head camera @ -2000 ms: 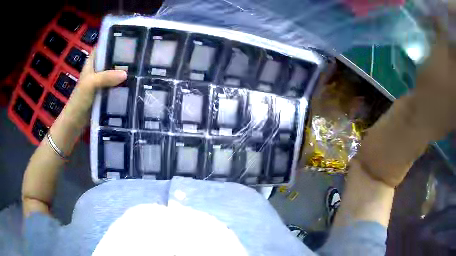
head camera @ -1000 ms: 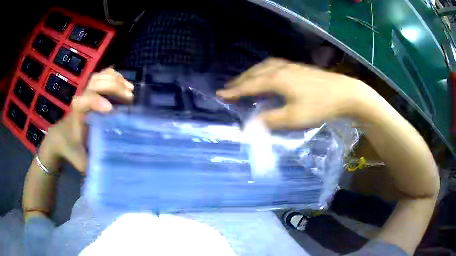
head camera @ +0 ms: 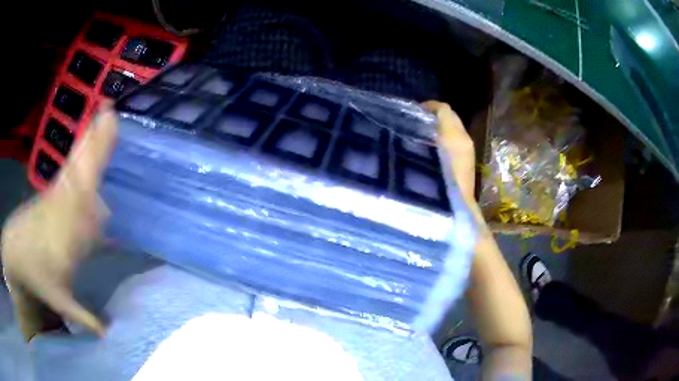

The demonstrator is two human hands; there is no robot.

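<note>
The lens tray pack (head camera: 275, 216) is a thick bluish-clear block of stacked blister trays in clear wrap (head camera: 350, 93), tilted over my lap. Its top shows dark frames with grey centres. My right hand (head camera: 456, 152) grips its right end, fingers at the top far corner. My left hand (head camera: 59, 223) is at its left end, blurred, with fingers up along the side and the thumb spread low; it seems to press on that end, but the hold is unclear.
A red slotted tray of black phones (head camera: 93, 85) is at the upper left. An open brown waste box (head camera: 595, 231) with clear film and yellow scraps is at the right, below the green bench edge (head camera: 588, 59). Shoes and a dark trouser leg show at the lower right.
The pack was flat to view, then side-on with my right hand over its wrap. Now its top shows again, tilted, and my right hand is at its right end. My left hand has shifted lower.
</note>
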